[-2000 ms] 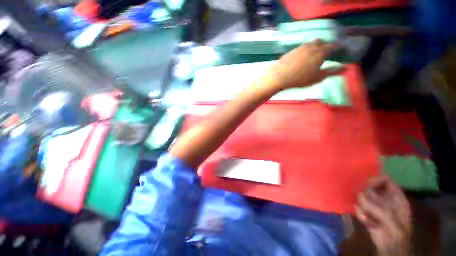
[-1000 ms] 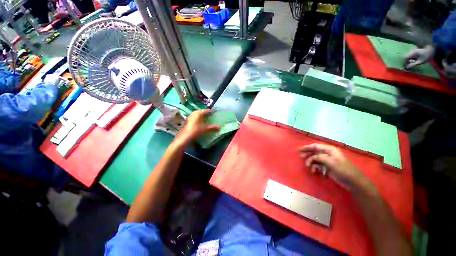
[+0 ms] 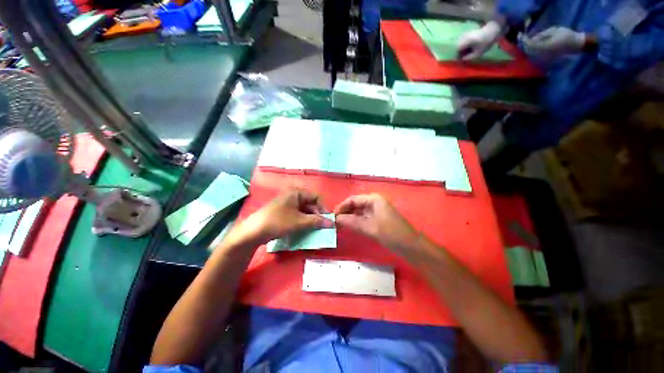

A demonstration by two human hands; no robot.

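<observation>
A green sheet point(image 3: 309, 240) is held by my left hand point(image 3: 291, 216), low over the left part of the red mat point(image 3: 429, 251). My right hand point(image 3: 371, 218) pinches at the sheet's upper right corner; whether it holds the sheet or a thin liner is too small to tell. A bare grey-white metal plate point(image 3: 349, 278) lies flat on the mat near its front edge, just below the sheet and apart from it. Covered plates point(image 3: 364, 151), green and glare-white, lie in a close row along the mat's far side.
Loose green sheets point(image 3: 207, 207) lie fanned left of the mat. Beyond it are a plastic bag point(image 3: 263, 104) and packed sheet bundles point(image 3: 422, 102). A fan point(image 3: 33, 164) and metal upright point(image 3: 95, 91) stand left. A tray point(image 3: 528, 266) is low right. A gloved person works opposite.
My left hand has come from the loose sheets to over the mat with a green sheet. My right hand has moved left to the sheet's corner. The view has shifted.
</observation>
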